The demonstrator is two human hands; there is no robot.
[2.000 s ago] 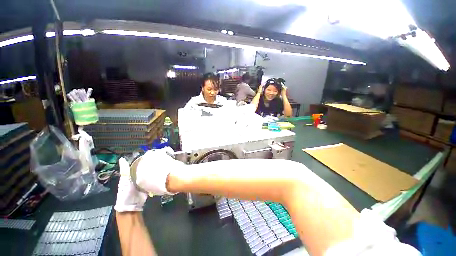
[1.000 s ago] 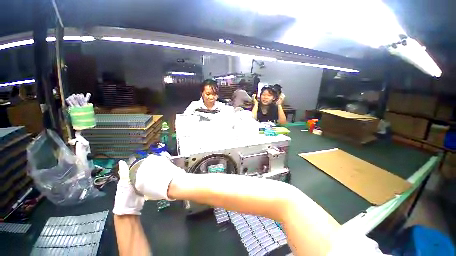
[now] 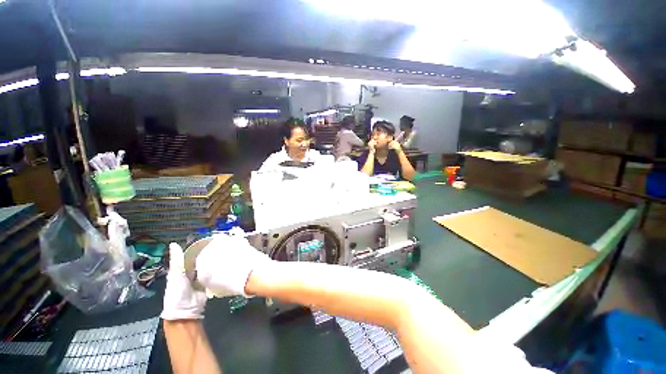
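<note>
My left hand (image 3: 180, 291), in a white glove, is upright at the left side of a tan reel (image 3: 193, 257). My right hand (image 3: 228, 264), also gloved, reaches across from the right and lies over the reel's front, its fingers around the rim. Both hands hold the reel; its hub is hidden. The taping machine (image 3: 358, 235) stands just to the right, with a block with teal faces (image 3: 309, 250) inside its dark ring. Rows of silver blocks (image 3: 365, 342) lie before the machine, partly behind my right forearm, with green-banded blocks (image 3: 421, 283) beside them.
A slab of silver parts (image 3: 109, 349) lies at the lower left, with a clear plastic bag (image 3: 84, 266) behind it. Stacked trays (image 3: 171, 207) stand behind the reel. A cardboard sheet (image 3: 518, 245) lies at the right. A blue stool (image 3: 628, 343) is lower right. Two people sit across the bench.
The view has shifted slightly. My right forearm has sunk a little, showing more of the ring and the block in it. Both hands stay at the reel. One person opposite has turned their head.
</note>
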